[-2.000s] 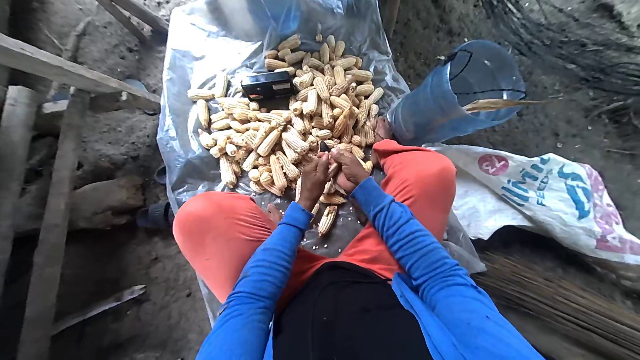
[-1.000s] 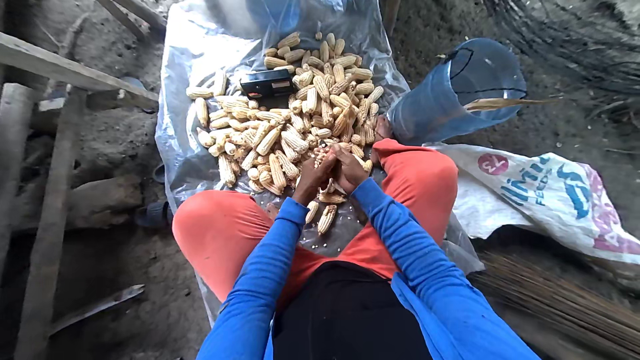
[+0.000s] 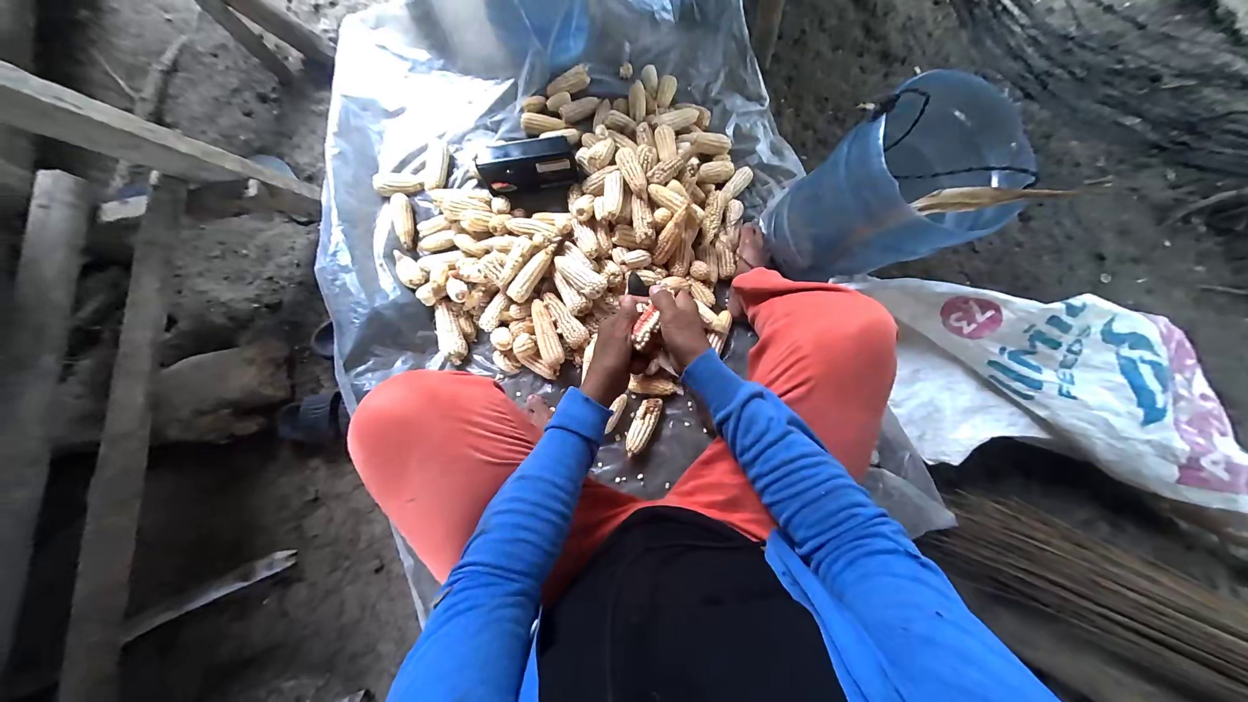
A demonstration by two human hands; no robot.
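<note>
Between my two hands is a partly shelled corn cob (image 3: 645, 326) with a reddish bare core showing. My left hand (image 3: 612, 351) grips it from the left, and my right hand (image 3: 680, 327) is closed on its right side. Just beyond my hands lies a heap of dried corn cobs (image 3: 580, 278) on a clear plastic sheet (image 3: 356, 244). One separate cob (image 3: 643, 426) rests below my hands, between my legs, among loose kernels. A black box-shaped device (image 3: 527, 164) sits on the heap at its upper left.
A translucent blue plastic container (image 3: 838, 229) lies tilted at the right, with a dry husk at its mouth. Beside my right knee is a printed white feed sack (image 3: 1014, 390), above a bundle of thin sticks (image 3: 1092, 575). Wooden beams (image 3: 127, 390) stand at the left.
The reddish core of the cob in my hands now shows, which it did not plainly do before. My hands remain in nearly the same place over the sheet.
</note>
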